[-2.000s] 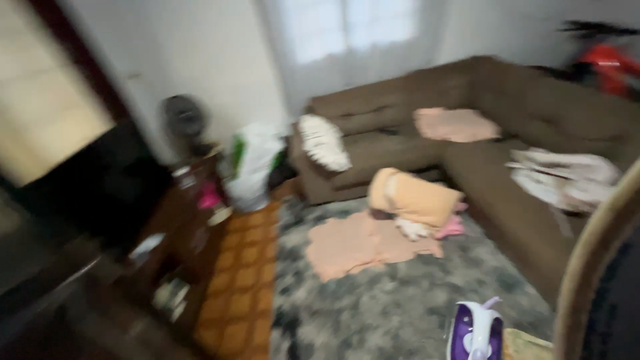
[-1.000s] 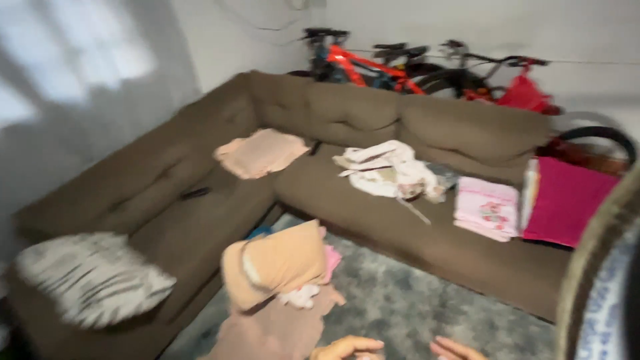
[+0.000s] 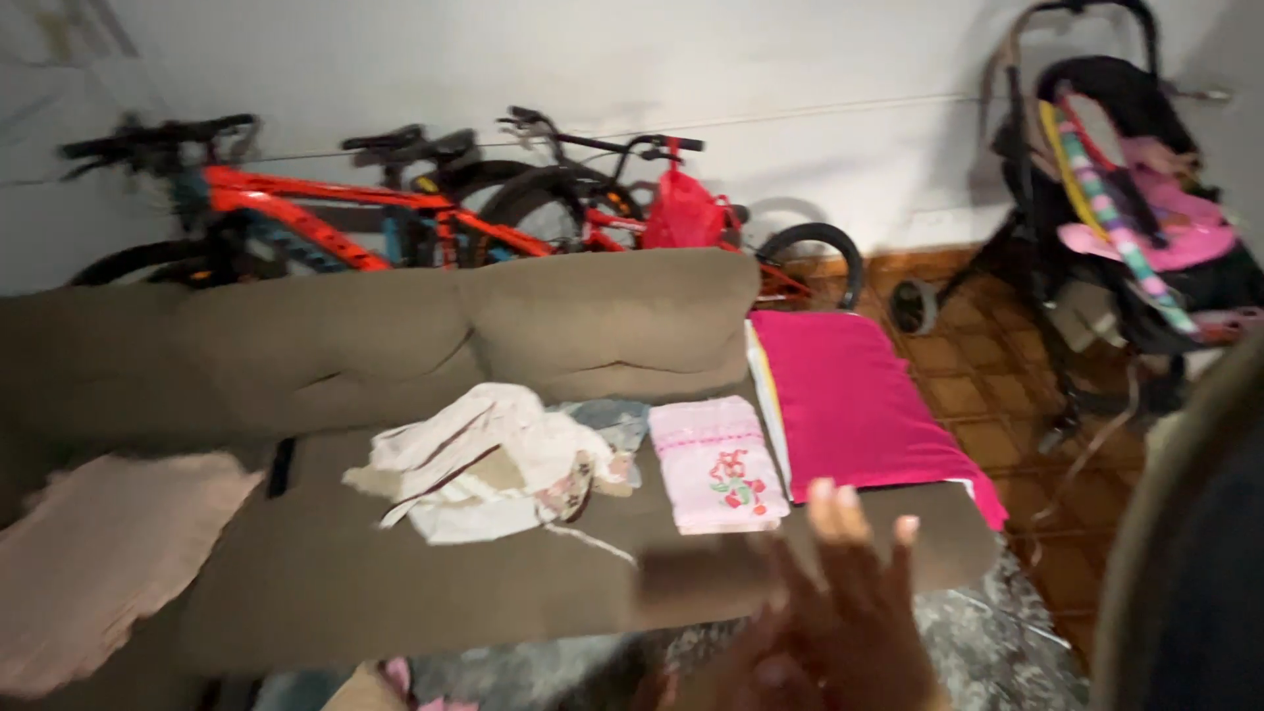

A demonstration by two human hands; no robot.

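My right hand (image 3: 864, 612) is raised at the bottom, right of the middle, with fingers apart and nothing seen in it. A darker, blurred shape beside it seems to be my left hand (image 3: 765, 642); whether it holds anything is unclear. Beyond them on the brown sofa (image 3: 425, 602) lie a folded pink towel (image 3: 691, 454) with an embroidered design, and a magenta cloth (image 3: 859, 405) over the sofa's right end. Further left are a crumpled whitish garment (image 3: 494, 464) and a spread peach cloth (image 3: 109, 553). Neither hand's contact with the towel can be made out.
Behind the sofa stand bicycles (image 3: 316, 212), a red bag (image 3: 683, 209) hanging from one. A stroller (image 3: 1136, 217) with a pink lining is on the tiled floor at the right. A grey rug (image 3: 978, 632) lies in front of the sofa. A dark curved edge (image 3: 1185, 553) blocks the lower right.
The view has swung right along the sofa, bringing the stroller in. My hands, apart at the bottom edge a second ago, now appear close together and higher in view.
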